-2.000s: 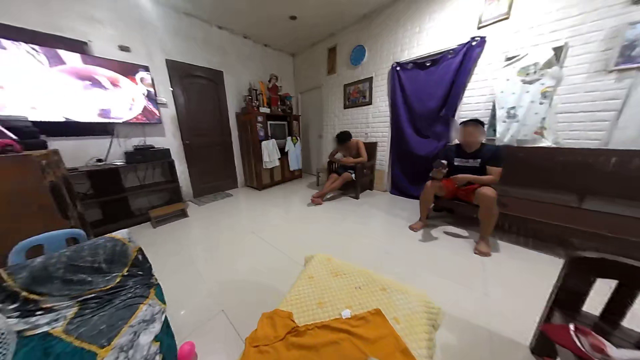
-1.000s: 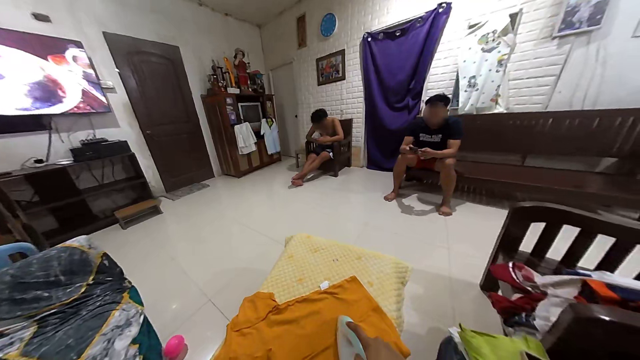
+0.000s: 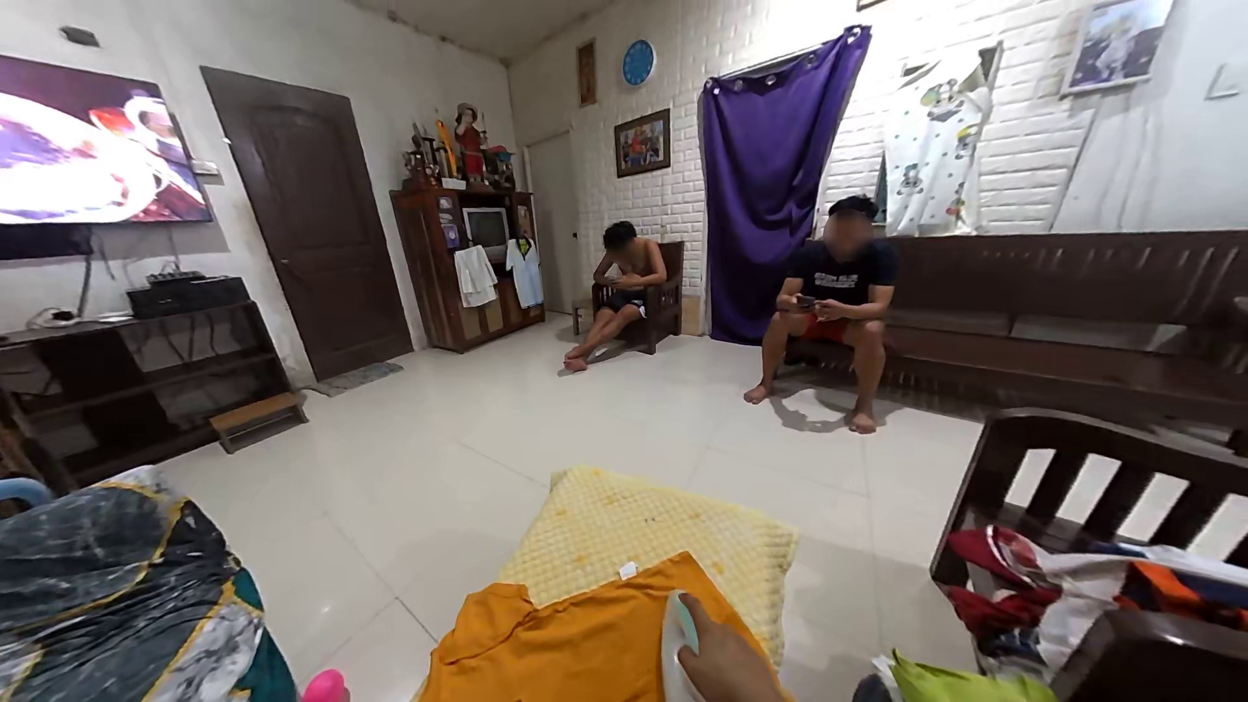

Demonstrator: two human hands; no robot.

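At the bottom centre, my right hand [image 3: 726, 663] is closed on a white and pale green clothes iron [image 3: 675, 639], which rests on an orange garment [image 3: 575, 643]. The garment lies spread over a yellow quilted pad [image 3: 653, 522], and a small white tag [image 3: 628, 570] shows at its upper edge. My left hand is out of the picture.
Clothes [image 3: 1082, 595] fill a dark wooden chair [image 3: 1024, 429] at the right. Dark patterned fabric [image 3: 97, 575] and a pink object [image 3: 326, 685] are at the lower left. One person [image 3: 838, 283] sits on a bench, another [image 3: 624, 283] on a chair.
The iron and my right hand, unseen two seconds ago, came into view on the garment and have since moved slightly. The view has swung right.
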